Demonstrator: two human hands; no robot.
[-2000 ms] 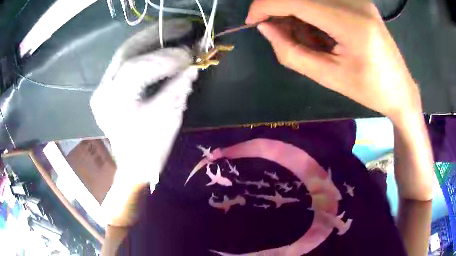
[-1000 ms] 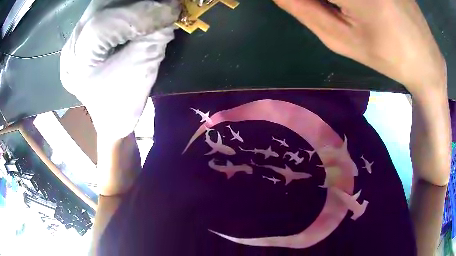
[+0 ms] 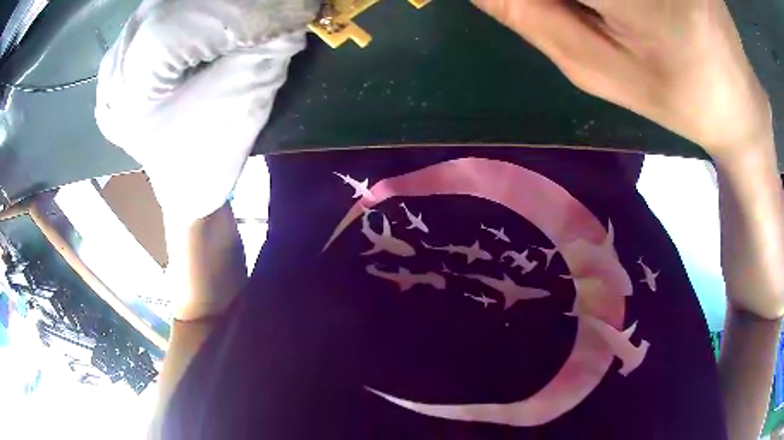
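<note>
A small yellow-tan circuit board (image 3: 346,31) with notched edges shows at the top edge of the view, partly cut off. My left hand (image 3: 193,77), in a white glove greyish at the fingers, is closed on the board's left end. My right hand (image 3: 632,64) is bare and at the upper right. Its fingertips are cut off by the top edge, so I cannot see whether it holds anything. The dark green bench mat (image 3: 413,103) lies under both hands.
A thin dark strand (image 3: 52,88) lies on the mat at the left. The mat's front edge runs just before my dark purple shirt (image 3: 447,344). A brown piece (image 3: 136,215) and a light frame edge show at lower left. Something blue and green shows at the far right edge.
The view has shifted, so the board and both hands sit higher in the picture than two seconds ago. The white wires and the dark thin item at my right fingertips are now out of view.
</note>
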